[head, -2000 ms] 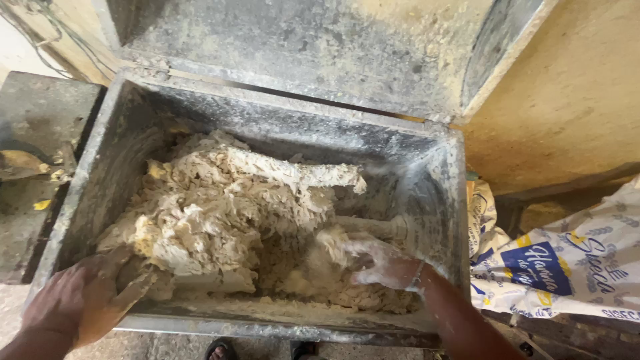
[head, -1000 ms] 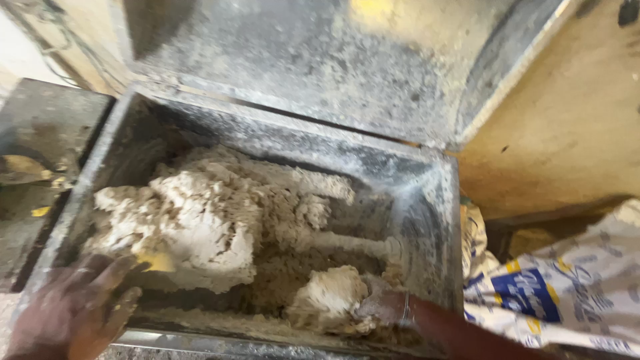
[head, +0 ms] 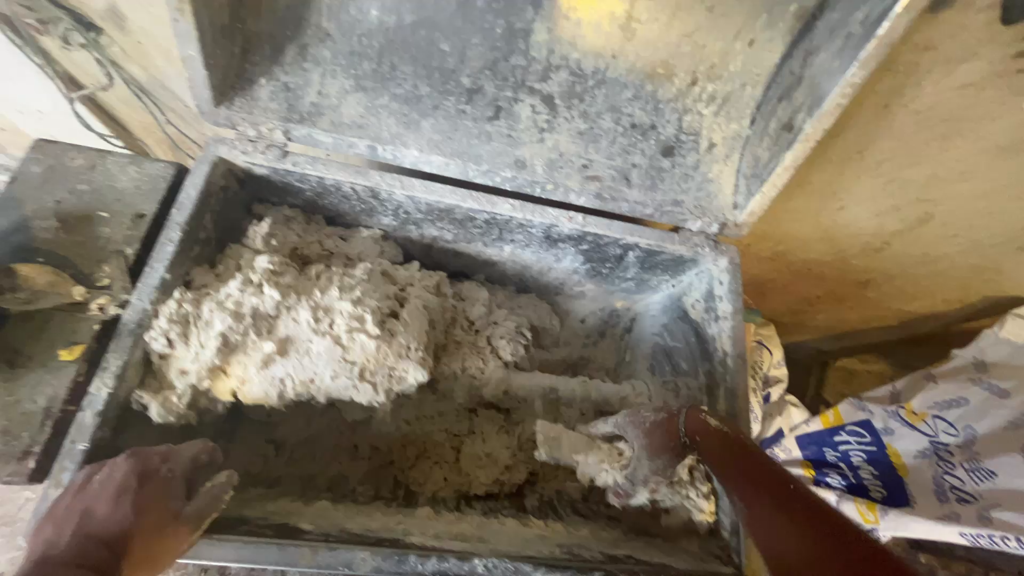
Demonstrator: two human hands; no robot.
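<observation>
Inside a metal mixer trough (head: 724,320), a big shaggy mass of floury dough (head: 320,320) lies toward the back left, lumped around the mixing shaft (head: 580,388). My right hand (head: 640,448) is at the front right of the trough, flour-coated, its fingers closed over a lump of dough (head: 600,468) with pieces showing on both sides of it. My left hand (head: 136,500) is over the front left corner, near the rim, with nothing seen in it; its fingers are partly bent, the thumb apart. Loose floury crumbs (head: 472,460) lie on the trough floor between my hands.
The trough's hinged lid (head: 496,96) stands raised at the back. A dark metal surface (head: 88,208) with dough scraps adjoins on the left. Printed flour sacks (head: 944,424) lie at the right, by a yellowish wall (head: 904,200). Cables (head: 104,72) hang at the upper left.
My right hand, spread over the dough at first, now grips a lump farther right. The extended piece of dough at the back is no longer seen, and the main mass sits more to the left.
</observation>
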